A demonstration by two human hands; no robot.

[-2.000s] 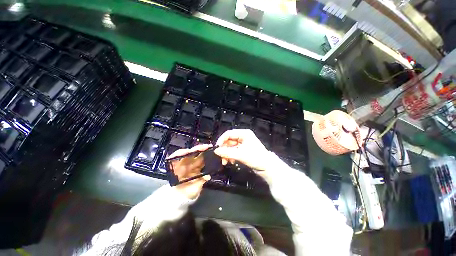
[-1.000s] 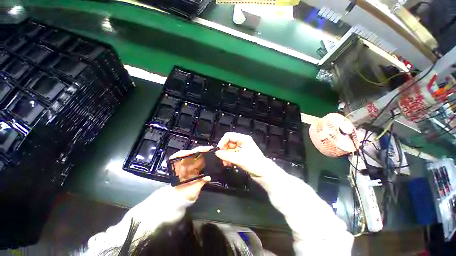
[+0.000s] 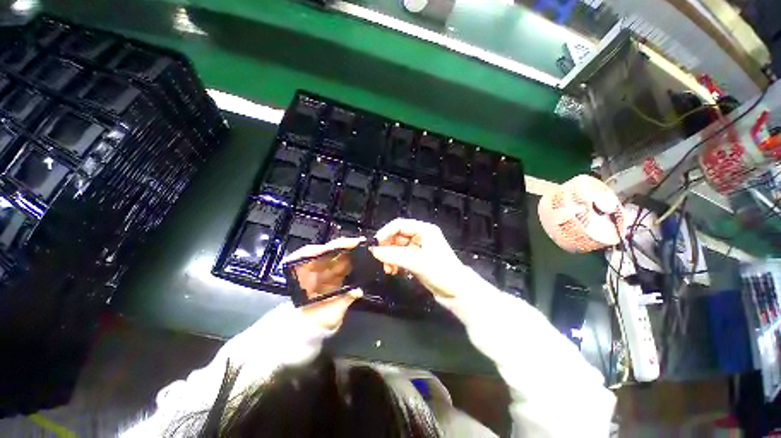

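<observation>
A dark, palm-sized display module (image 3: 323, 275) with a glossy face reflecting orange-brown is held above the near edge of the black blister tray (image 3: 224, 272). My left hand (image 3: 330, 310) holds it from below and behind, with the thumb at its near edge and fingers along its far edge. My right hand (image 3: 411, 254) has its fingertips pinched at the module's right end. Whether a small piece sits between those fingertips is too small to tell. The hands and module hide part of the tray's near row.
A tall stack of black trays (image 3: 128, 154) stands at left. Right of the tray are a pink-orange fan (image 3: 581, 214), a dark slab (image 3: 569, 301), a white power strip (image 3: 637, 332) and tangled cables (image 3: 676, 265). A green conveyor (image 3: 283, 51) runs behind.
The camera view has shifted slightly. The module looks tilted a little differently in my left hand. Both hands keep nearly the same hold, with the right fingertips still at its right end.
</observation>
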